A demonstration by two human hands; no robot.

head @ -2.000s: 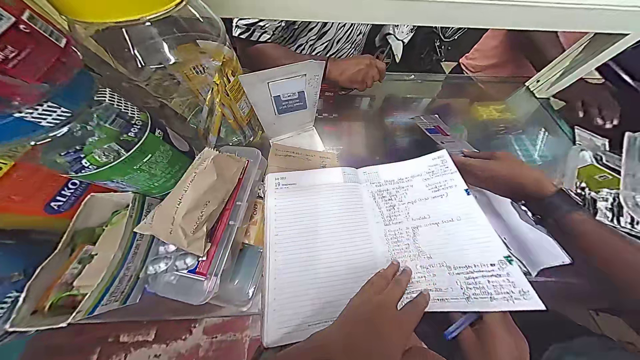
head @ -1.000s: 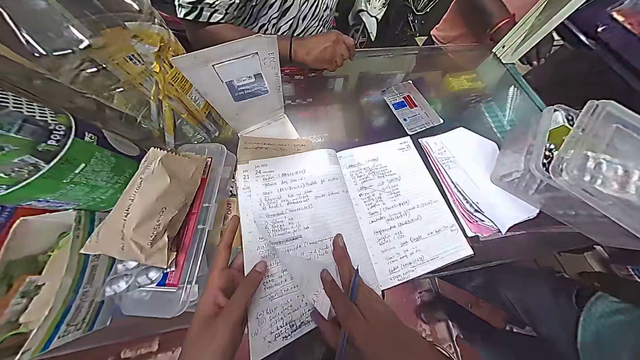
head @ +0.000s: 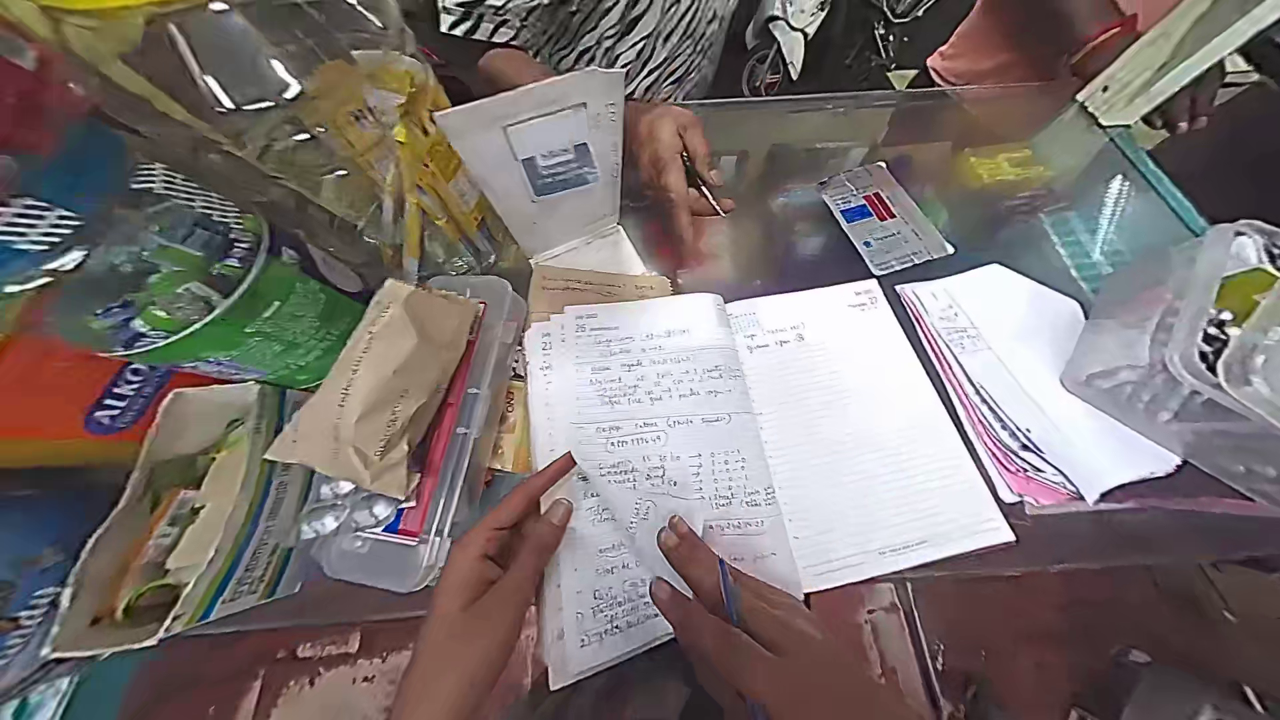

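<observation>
An open diary (head: 870, 430) lies before me, its left page handwritten and its right page mostly bare ruled lines. My left hand (head: 490, 580) rests at the left page's outer edge, thumb and forefinger apart. Over the lower part of that page is my right hand (head: 750, 620), with a blue pen (head: 728, 590) held between its fingers. A small loose paper seems to lie under its fingertips. Beyond the diary's top edge stands a raised white cardboard flap (head: 560, 160). A blister strip of tablets (head: 885, 218) lies on the glass counter, and folded papers (head: 1030, 380) are right of the diary.
Left are a brown paper packet (head: 385, 390) on a clear plastic box (head: 470, 430), an open carton (head: 170, 520) and a large plastic jar (head: 290, 120). Clear tubs (head: 1200, 350) stand right. Across the glass counter (head: 780, 140), another person's hand (head: 670, 160) holds a pen.
The diary shows different pages than one second ago. The person across has moved a hand onto the counter with a pen. Two seconds ago my left hand lay flat near the diary's centre.
</observation>
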